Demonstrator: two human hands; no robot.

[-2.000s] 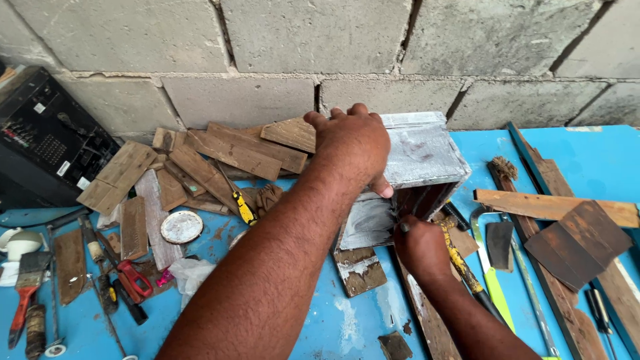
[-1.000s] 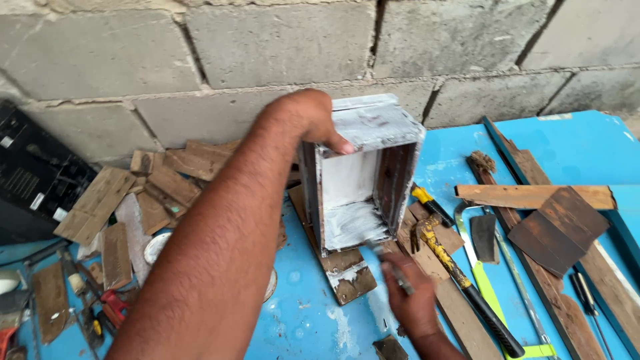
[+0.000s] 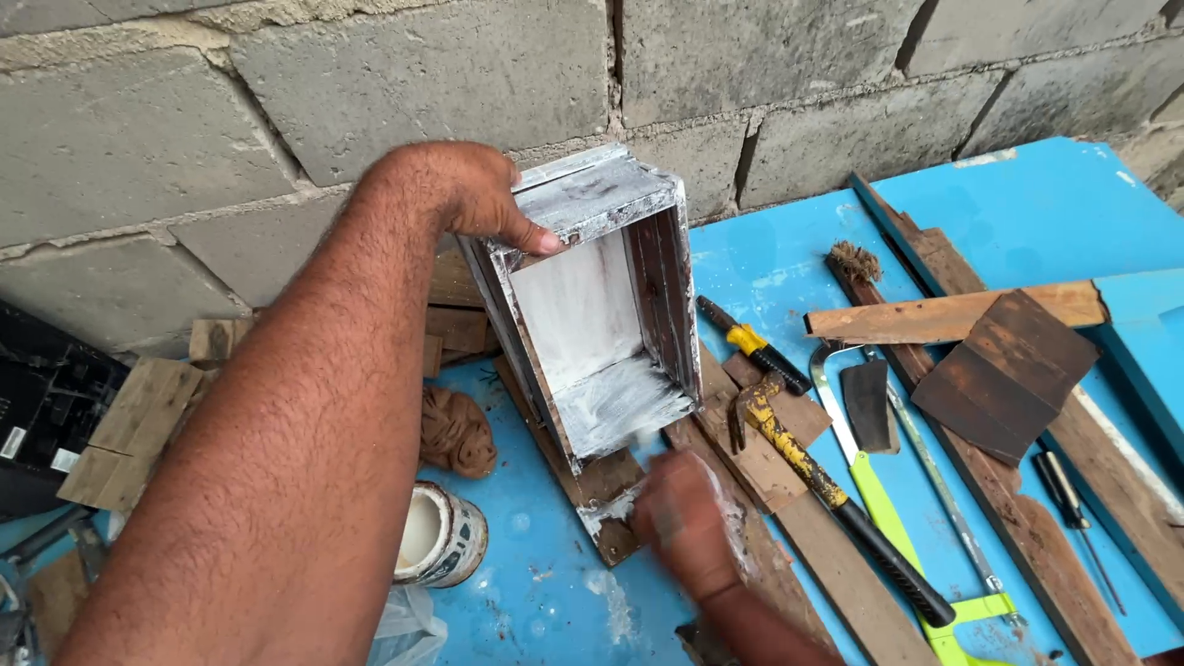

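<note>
A small wooden box, smeared with white paint, stands tilted on a wooden board, its open side towards me. My left hand grips its upper left corner, thumb on the front edge. Below the box's lower edge, my right hand is blurred, its fingers closed around something mostly hidden, seemingly a paintbrush. White paint covers the box's back panel and streaks its bottom inner face; the right inner side is bare dark wood. An open paint can with white paint is beside my left forearm, near a crumpled brown lump.
Right of the box lie a claw hammer, a yellow-black handled tool, a green-handled hacksaw, a screwdriver and long wooden boards. Wood offcuts are piled left. A concrete block wall stands behind.
The box has turned so that its inside faces me. My right hand has come out from the box's opening to below its lower edge. The view has shifted, showing the paint can.
</note>
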